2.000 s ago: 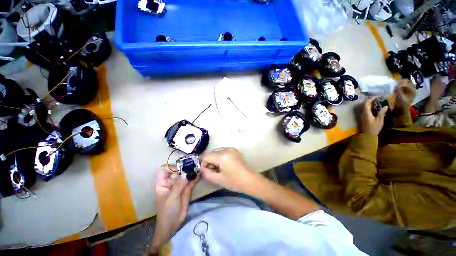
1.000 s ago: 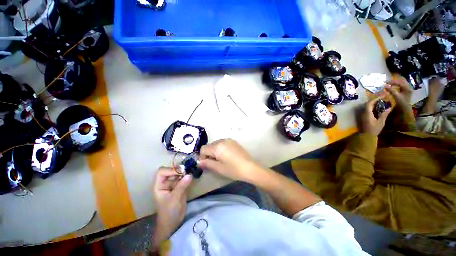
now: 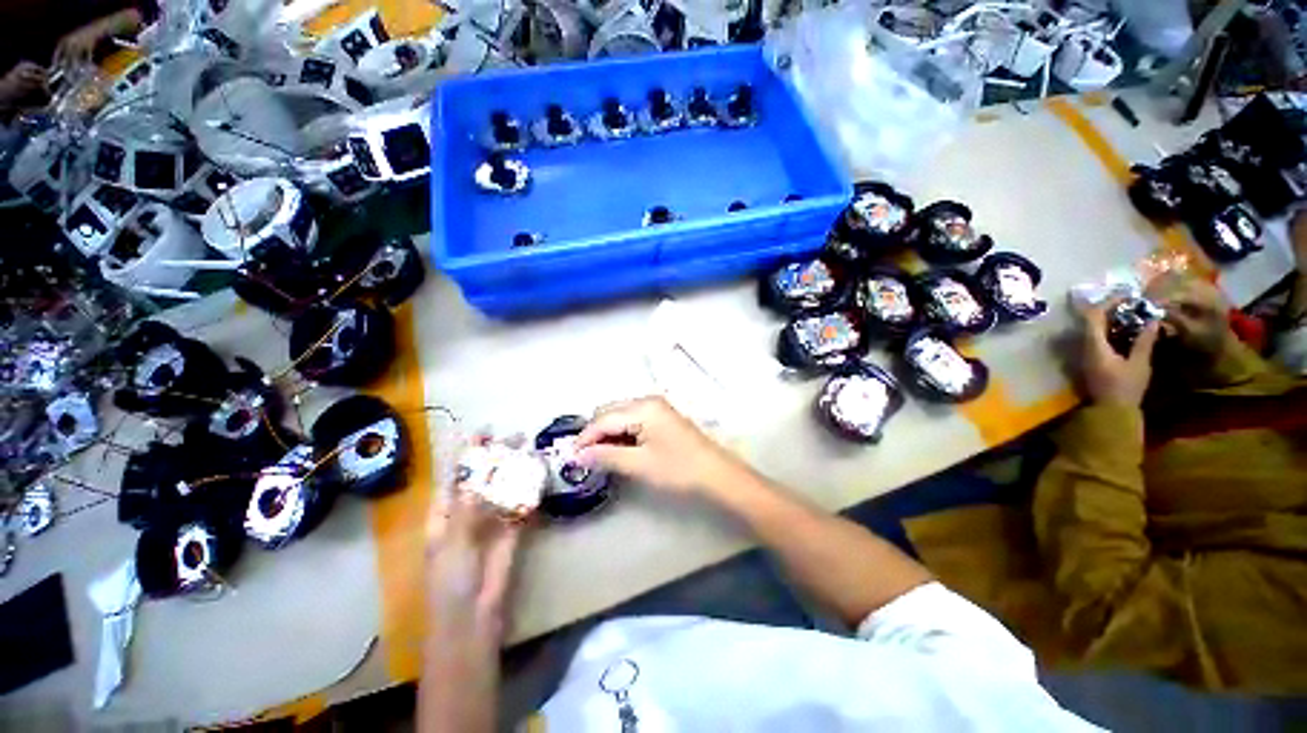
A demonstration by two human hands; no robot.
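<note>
A round black housing (image 3: pixel 581 497) with a pale plate and a central hole lies on the bench in front of me. My left hand (image 3: pixel 473 551) holds a blurred whitish module (image 3: pixel 503 477) just left of the housing, nearly touching it. My right hand (image 3: pixel 645 441) reaches in from the right, with its fingertips pinched together over the housing's plate near the hole. Whether those fingertips grip the housing or a thin wire is too small to tell.
A blue bin (image 3: pixel 645 258) with modules stands behind. Filled units (image 3: pixel 889 298) cluster to its right; open housings (image 3: pixel 360 445) with orange wires heap at left. White casings (image 3: pixel 258 218) pile behind. A clear plastic bag (image 3: pixel 874 100) lies right of the bin. Another person (image 3: pixel 1147 501) works at right.
The view has shifted, showing more of the bin and white casings. The module has turned from its dark side to its whitish side, beside the housing. My right hand has moved from the module to the housing.
</note>
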